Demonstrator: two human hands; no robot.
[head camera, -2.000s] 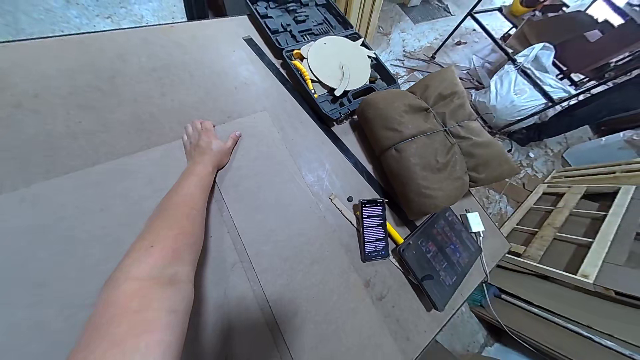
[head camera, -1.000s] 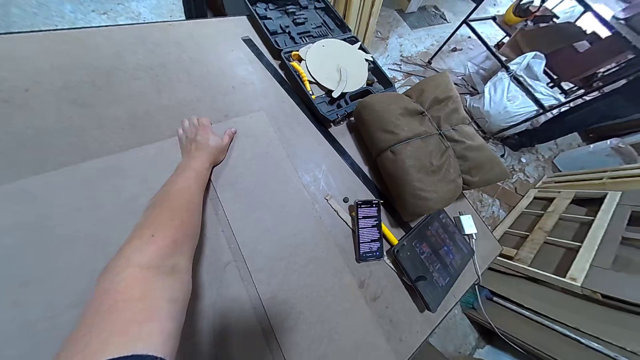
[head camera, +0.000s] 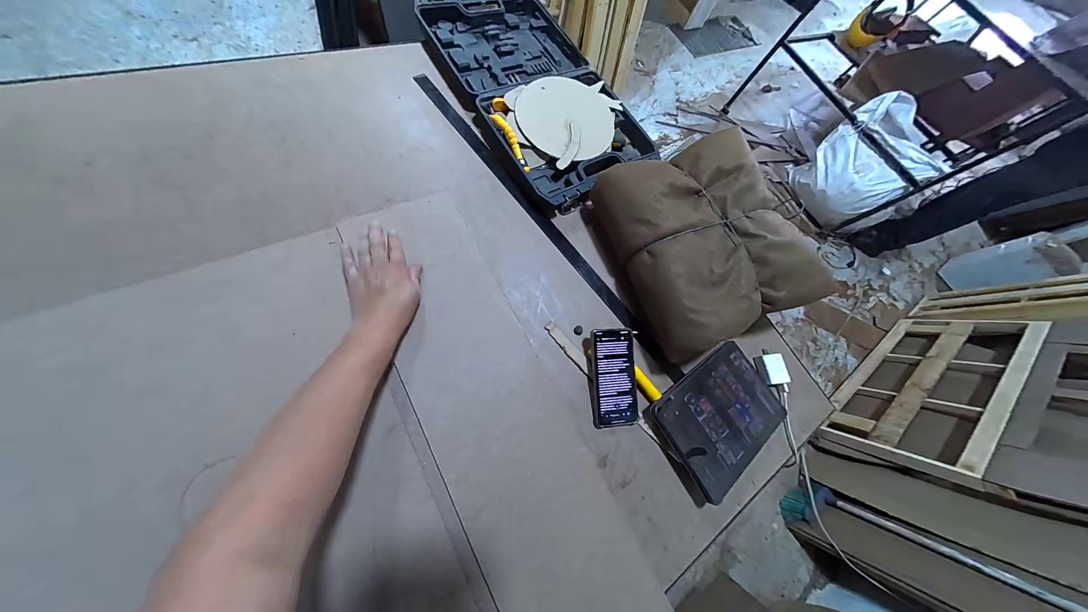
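Note:
My left hand (head camera: 381, 285) lies palm down on a thin brown fibreboard sheet (head camera: 229, 357), its fingers a little apart and its thumb towards the right. It holds nothing. Beneath it runs a long dark seam or cut line, whose far end shows just past the fingertips; a narrow strip beside it looks slightly different in tone. To the right of this line lies another stretch of board (head camera: 510, 450). The sheets rest on a larger board surface (head camera: 212, 144). My right hand is out of view.
Along the right lie a black straight strip (head camera: 527, 200), an open tool case (head camera: 552, 183) with round pale discs (head camera: 564, 119), a tied brown fabric bundle (head camera: 680, 246), a phone (head camera: 614, 378), a tablet (head camera: 722, 421) and a white charger (head camera: 773, 369). Wooden frames (head camera: 1007, 395) stand beyond the edge.
My left hand has slid slightly to the right and nearer along the board. The far end of the dark line, hidden by the hand before, now shows past the fingertips.

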